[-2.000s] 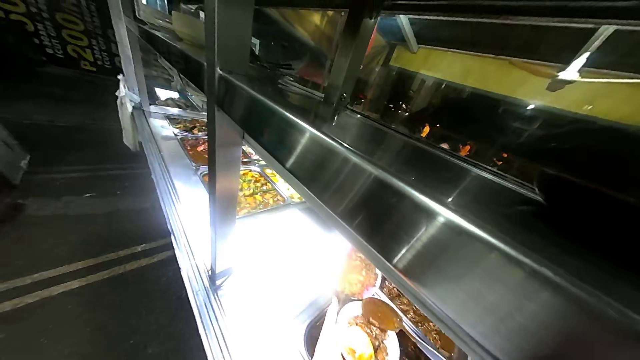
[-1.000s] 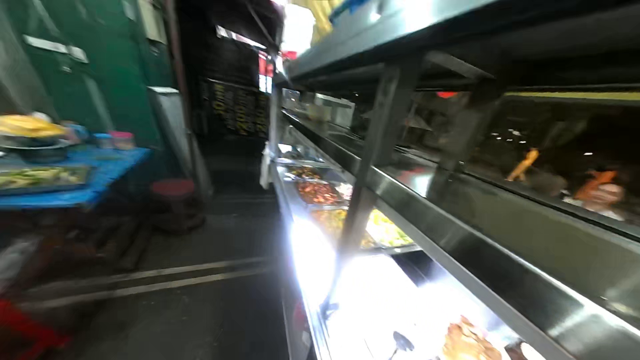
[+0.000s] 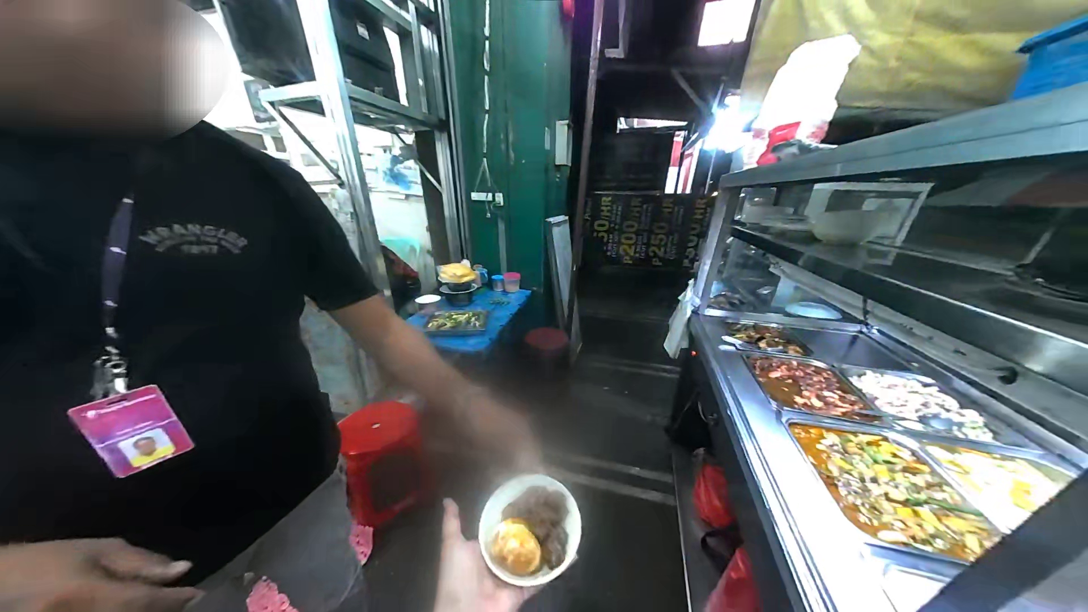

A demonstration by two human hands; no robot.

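Observation:
My left hand (image 3: 472, 561), palm up with the thumb at the left, supports a small white bowl (image 3: 573, 529) at the bottom centre. The bowl holds a round, yellow-orange piece of food, perhaps a fried egg (image 3: 516, 547), beside brown food that looks like meat (image 3: 548, 520). Just beyond the bowl's rim is a person's blurred hand (image 3: 508, 438); whether it touches the bowl I cannot tell. That person, in a black T-shirt (image 3: 195, 289), stands at the left, the other hand (image 3: 102, 565) low in the corner. My right hand is out of view.
A steel food counter (image 3: 739, 425) with trays of vegetables (image 3: 892, 493) and meat (image 3: 803, 384) runs along the right under shelves. A red plastic stool (image 3: 380, 459) stands behind the person. Farther back are a blue-covered table (image 3: 501, 319) and a dark red stool (image 3: 546, 342).
The view has swung far left from the counter, bringing the person into sight. The bowl, seen low by the trays two seconds ago, is now on my left hand, away from the counter.

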